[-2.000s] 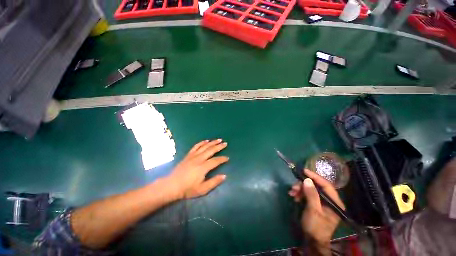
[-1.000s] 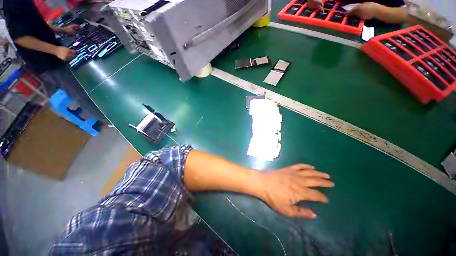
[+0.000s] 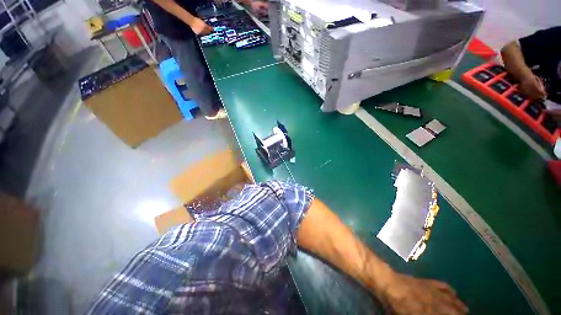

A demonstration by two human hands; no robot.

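Note:
My left hand [image 3: 424, 296] lies at the bottom right, palm down on the green bench mat [image 3: 344, 178], partly cut off by the lower edge; its fingertips are unclear. A fanned LCD stack [image 3: 409, 212], pale with yellow edges, lies above my left hand. Two finished assemblies, one [image 3: 425, 132] flat with two pale rectangles and another [image 3: 400, 109] darker, lie beyond the pale strip. The solder reel on its dark stand [image 3: 275, 147] stands near the mat's left edge. My right hand and the soldering iron are out of the picture.
A large grey machine box [image 3: 381, 55] stands at the back. Red trays [image 3: 520, 101] are at the right, with a person's hand [image 3: 532, 87] over them. Another person [image 3: 184, 37] stands at the far bench end. Cardboard boxes [image 3: 123, 107] and a blue stool [image 3: 176, 89] are on the floor.
The view has swung left, bringing in the floor and the box's end. My right hand, the iron and its stand have left the picture. My left hand now shows at the bottom right.

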